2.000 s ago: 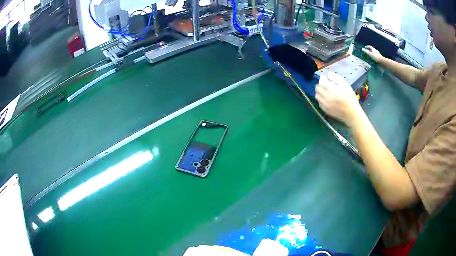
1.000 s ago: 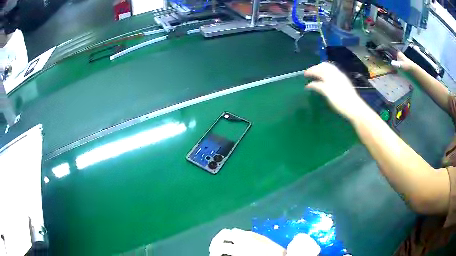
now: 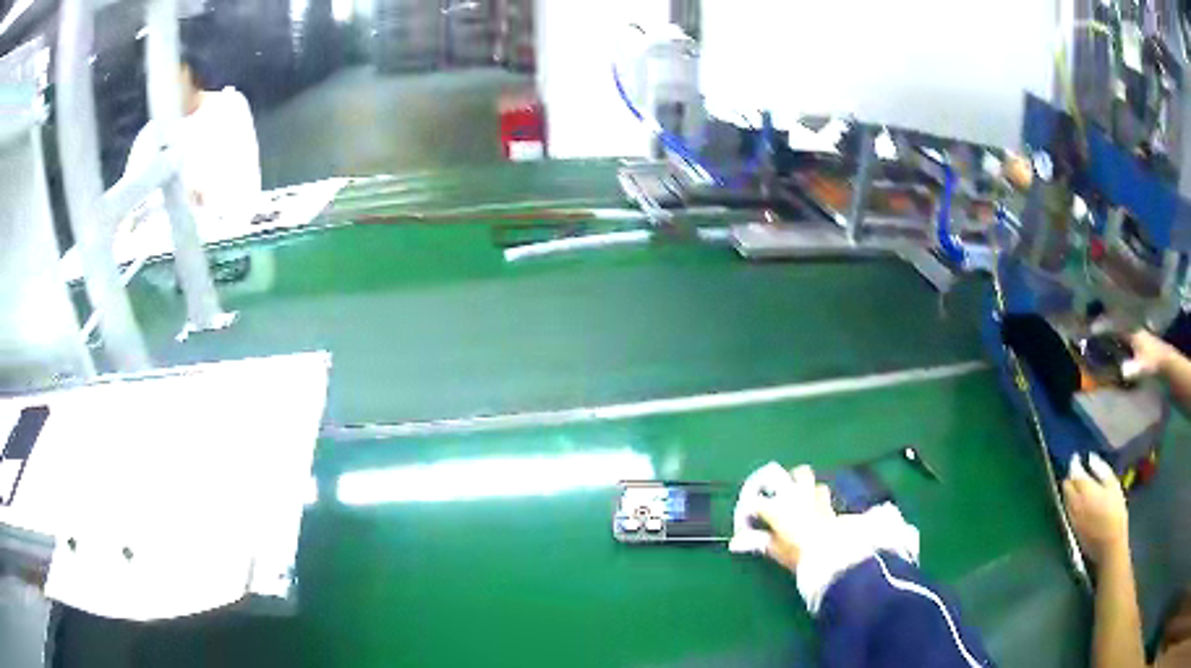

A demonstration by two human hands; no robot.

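A phone frame (image 3: 669,513) with camera rings at its left end lies nearly level over the green belt (image 3: 523,587). Its right end meets the white-tipped fingers of my right hand (image 3: 780,512), which is blurred and seems to grip it. Whether the frame touches the belt I cannot tell. A second, dark frame (image 3: 865,488) lies just right of and behind the hand, partly hidden by it. My dark blue sleeve comes in from the lower right. My left hand is not in view.
A white fixture plate (image 3: 170,457) stands at the left, with pale posts behind it. A pale strip (image 3: 679,403) crosses the belt. At the right, a neighbour's hands (image 3: 1100,506) are at a press. Another person in white (image 3: 222,150) is at the far left.
The view has swung left, bringing more of the fixture plate in. My right hand has come forward over the belt, and a second phone frame now shows. The blue shiny heap is out of view.
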